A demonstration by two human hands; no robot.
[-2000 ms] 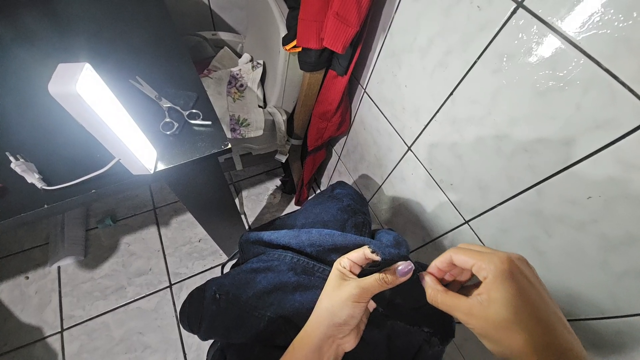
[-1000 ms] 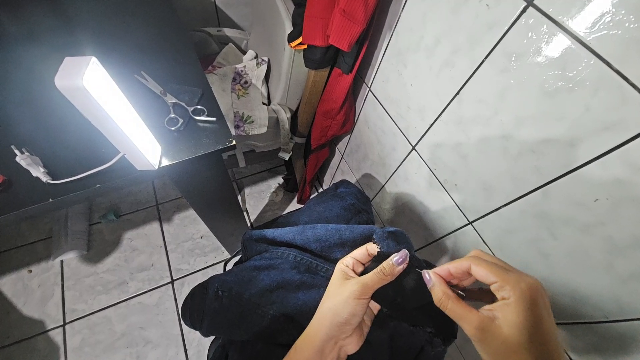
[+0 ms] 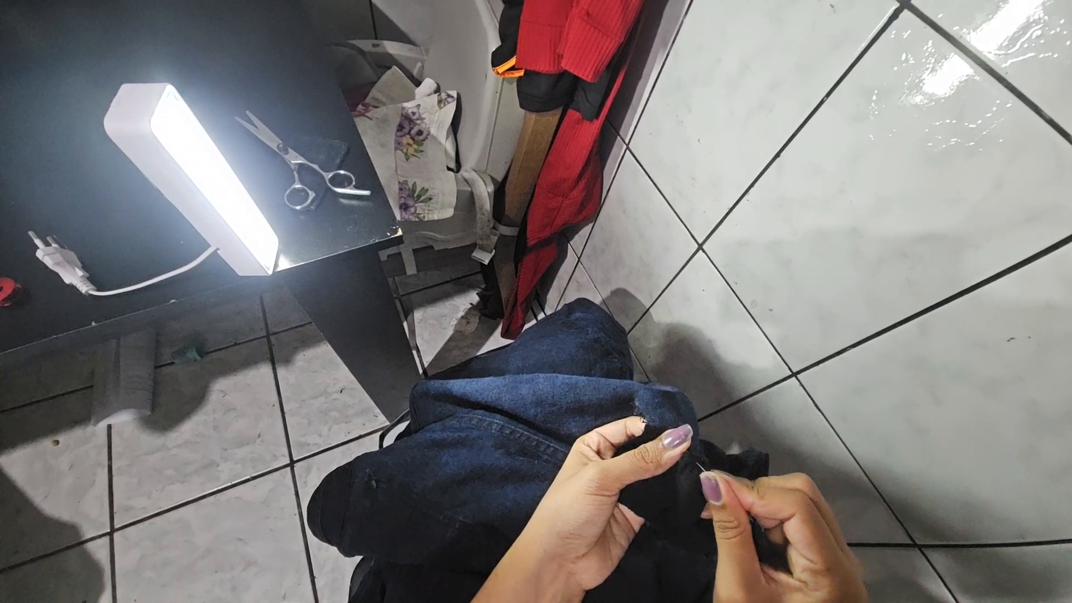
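Note:
Dark blue denim fabric [image 3: 502, 419] lies bunched over my lap. My left hand [image 3: 607, 486] is over the denim, thumb and index fingertip close together; whether a thread is pinched between them is too small to tell. Just to its right, my right hand [image 3: 770, 519] pinches a thin sewing needle [image 3: 700, 466] between thumb and index finger, its tip pointing up toward my left thumb. Thread is not clearly visible.
A lit white lamp [image 3: 197, 180] with a plug and cord stands on the black table [image 3: 50, 176] at left, beside steel scissors [image 3: 293, 159]. Red clothing [image 3: 569, 176] and a floral cloth [image 3: 419, 151] hang behind. A tiled wall [image 3: 837, 167] rises at right.
The fingertips of both hands, close together one second ago, are now a little apart, and the needle shows at my right fingertips. The denim stays in about the same place.

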